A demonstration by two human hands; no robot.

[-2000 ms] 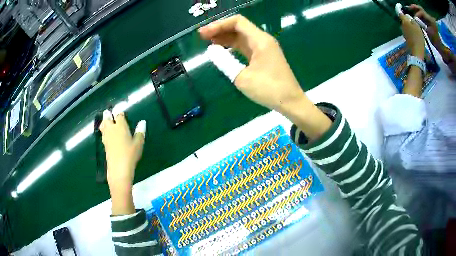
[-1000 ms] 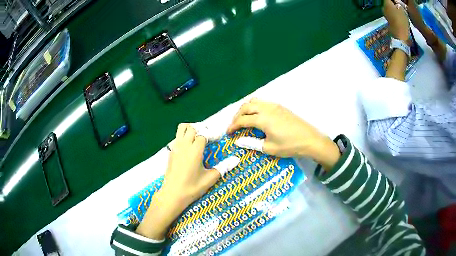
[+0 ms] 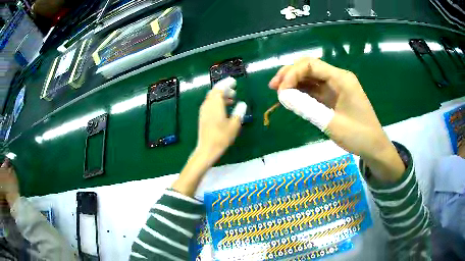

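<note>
My right hand (image 3: 326, 102), with white finger cots, is raised over the green belt and pinches an orange flex cable (image 3: 270, 113) that hangs from its fingertips. My left hand (image 3: 216, 120), also with white cots, is over a black phone frame (image 3: 229, 66) on the belt. The hand hides the middle of this frame; whether its fingers touch the frame is hard to tell. The blue carrier sheet (image 3: 290, 204) with rows of orange strips lies on the white bench in front of me.
Other frames lie on the belt to the left (image 3: 162, 92) and farther left (image 3: 95, 125), and on the bench (image 3: 86, 204). A tray of sheets (image 3: 143, 46) and a small white pile (image 3: 295, 12) are beyond the belt. People's arms show at both edges.
Both hands have moved from the blue sheet up to the belt. The right hand now holds a loose flex cable. The view has turned left.
</note>
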